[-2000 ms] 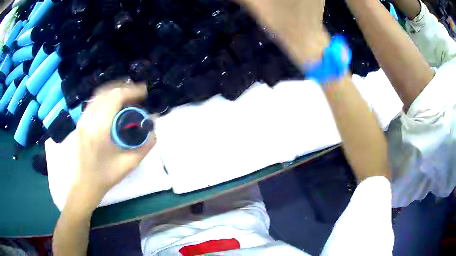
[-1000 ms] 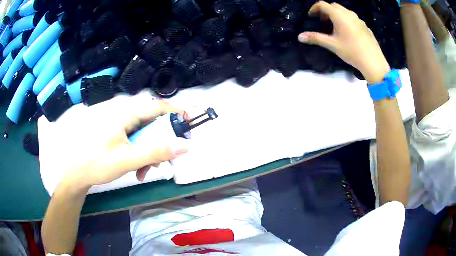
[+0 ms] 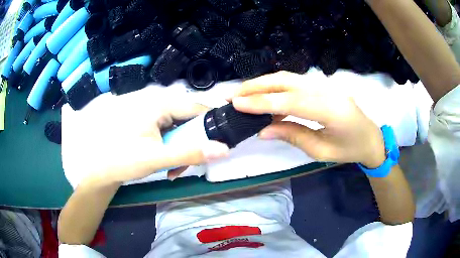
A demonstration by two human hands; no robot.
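My left hand [image 3: 146, 146] is closed around a light-blue housing [image 3: 187, 135], which lies tilted over the white padding. A black textured end cap [image 3: 237, 123] sits at the housing's right end, against the blue tube. My right hand [image 3: 307, 118], with a blue wristband, has its fingers and thumb around the cap's far end. The black stub is not visible; the cap covers that end. Whether the cap is fully seated I cannot tell.
White padding [image 3: 106, 121] lies along the green table [image 3: 30, 166]. Black caps [image 3: 252, 63] are heaped behind it. Capped blue housings [image 3: 43, 83] are piled at the left. A loose black cap [image 3: 53, 132] lies at the pad's left edge. Another person's arm [image 3: 418, 45] reaches in at the right.
My right hand has come from the cap heap to the housing, and a black cap now covers the end where the black stub stuck out. My left hand still holds the housing.
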